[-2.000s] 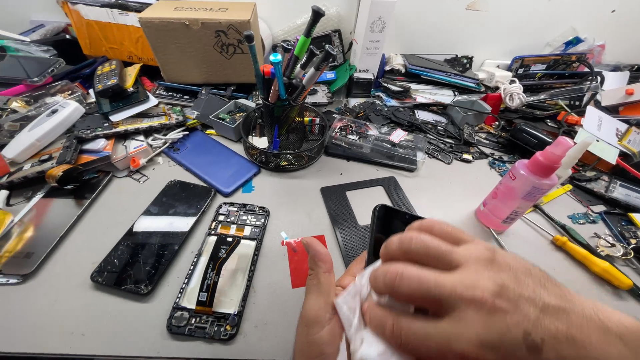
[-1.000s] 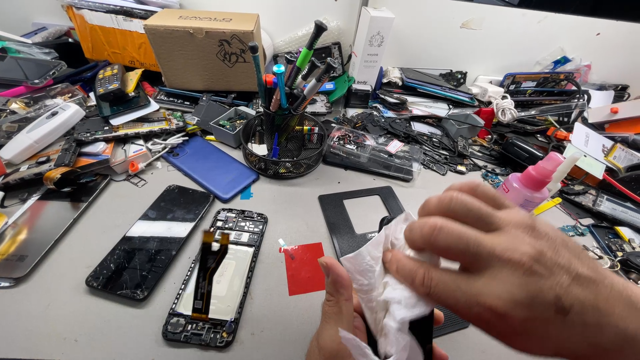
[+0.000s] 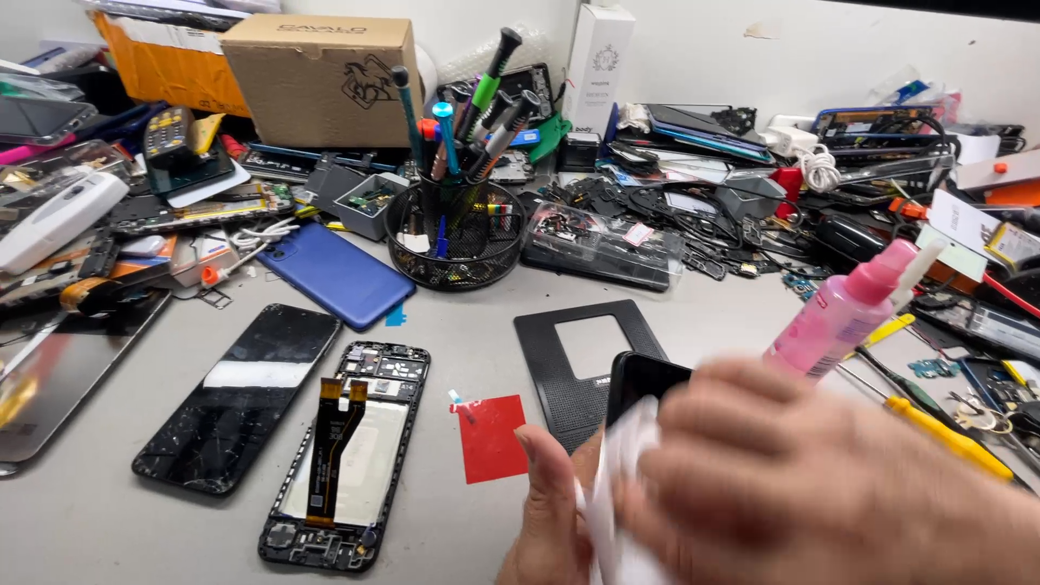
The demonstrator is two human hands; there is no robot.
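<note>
My left hand [image 3: 552, 504] holds a dark smartphone [image 3: 646, 380] near the bottom edge, thumb up along its side. My right hand [image 3: 756, 463], blurred, presses a white tissue [image 3: 621, 487] on the phone's face; much of the phone is hidden beneath. Just behind them lies a black frame plate with a square cutout [image 3: 561, 366]. A red film square [image 3: 494, 439] is left of my left hand. Farther left are an opened phone frame with a flex cable [image 3: 345, 459] and a phone with a cracked black screen [image 3: 236, 398]. The pink spray bottle [image 3: 837, 313] stands beyond my right hand.
A blue phone back [image 3: 337, 272] lies near a black mesh organizer [image 3: 455, 236] full of tools. Phone parts pile up along the back and both sides. A cardboard box [image 3: 317, 81] stands at the back left. A yellow-handled screwdriver [image 3: 946, 439] lies at right.
The tissue, spread over the phone a second ago, is now lower and the phone's upper corner shows. The flex cable on the opened frame sits differently than two seconds ago.
</note>
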